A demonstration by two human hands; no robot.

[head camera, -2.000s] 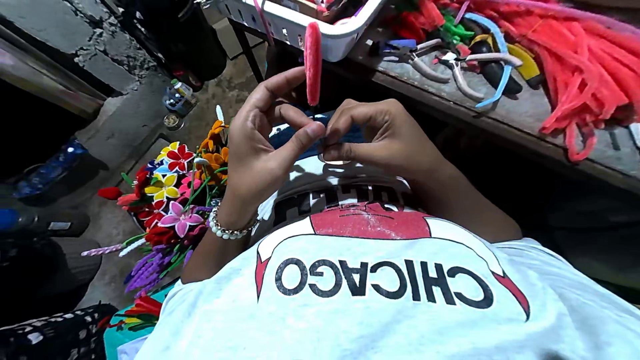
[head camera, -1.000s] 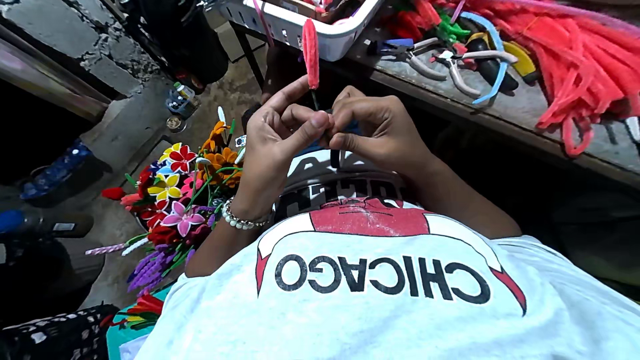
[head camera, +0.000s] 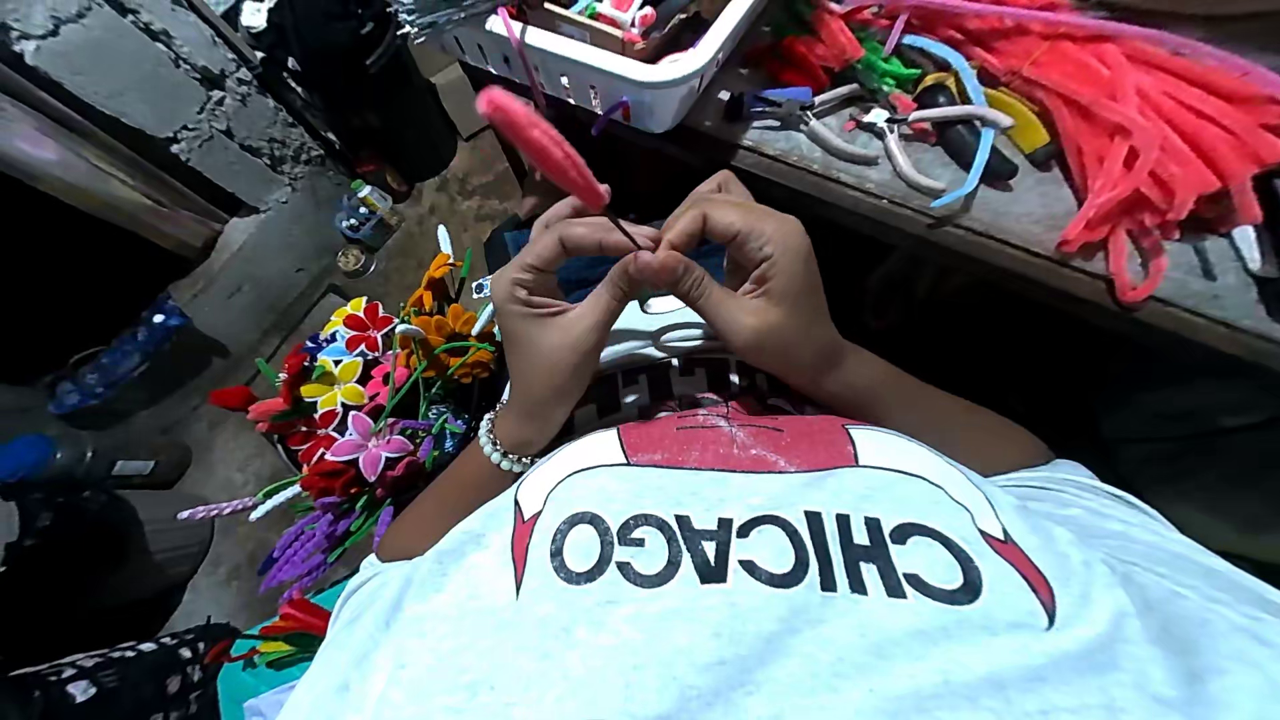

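Observation:
A coral-pink pipe-cleaner petal on a thin dark stem leans up and to the left above my hands. My left hand, with a beaded bracelet at the wrist, pinches the stem's lower part between thumb and fingers. The thumb and forefinger of my right hand close on the stem's end, their tips touching those of the left. Exactly how the stem's end lies between the fingertips is hidden.
The wooden table at upper right bears pliers, coral-pink pipe cleaners and a white plastic basket. Pipe-cleaner flowers stand at my left. Bottles are on the floor beyond.
The pink petal was upright in both earlier frames and now tilts to the left. Both hands stay together at its stem.

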